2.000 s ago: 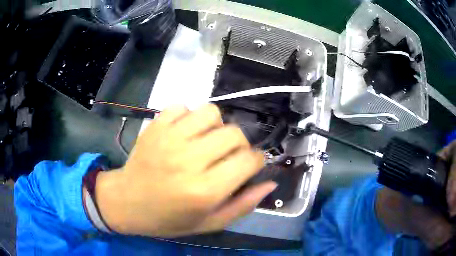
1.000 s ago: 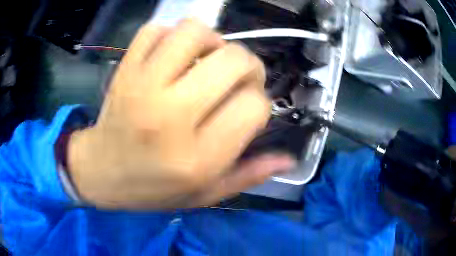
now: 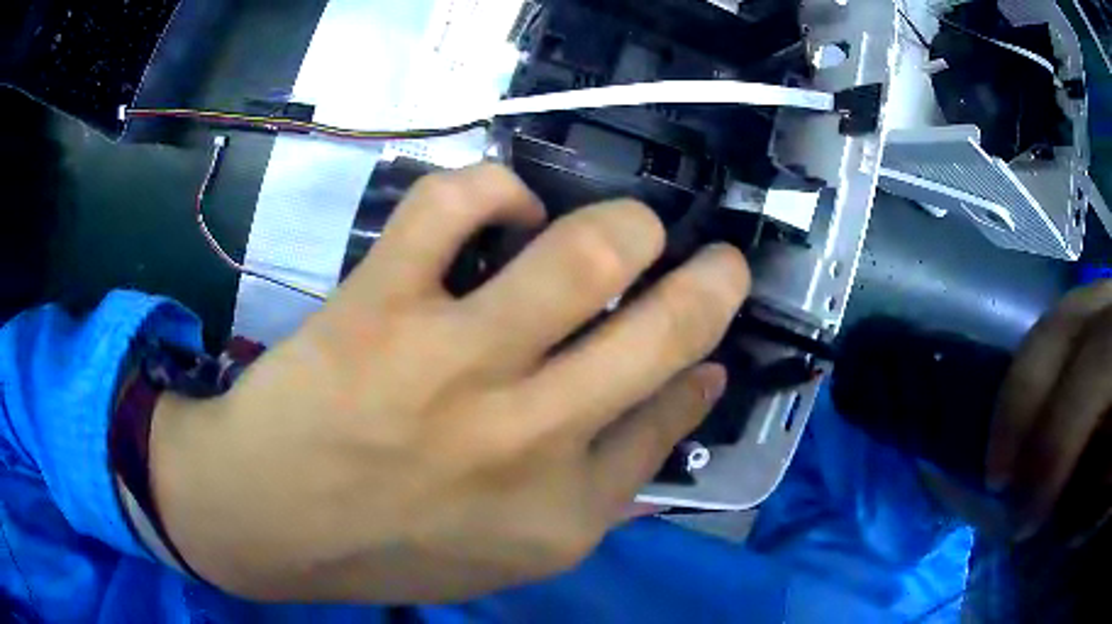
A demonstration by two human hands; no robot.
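The open white housing (image 3: pixel 762 469) lies in front of me with black inner parts (image 3: pixel 610 73) and a white strip (image 3: pixel 683 94) across it. My left hand (image 3: pixel 463 390) reaches over its lower left part, fingers bent and spread over the black parts; whether it grips anything is hidden. My right hand (image 3: pixel 1055 402), partly cut off by the right edge, holds the black electric screwdriver (image 3: pixel 915 384), which points left into the lower right of the housing. Its bit end is hidden near my left fingertips.
A second white housing (image 3: pixel 1037 195) stands at the upper right. A wire harness (image 3: pixel 207 117) runs from the left over the white work sheet (image 3: pixel 320 183). A thin lead (image 3: pixel 204 207) with a small connector lies below it. A black tray (image 3: pixel 79 55) is at the upper left.
My left hand has gone from loosely curled above the housing to fingers spread down on its inner parts. The screwdriver has moved left and further into the housing. The view has shifted.
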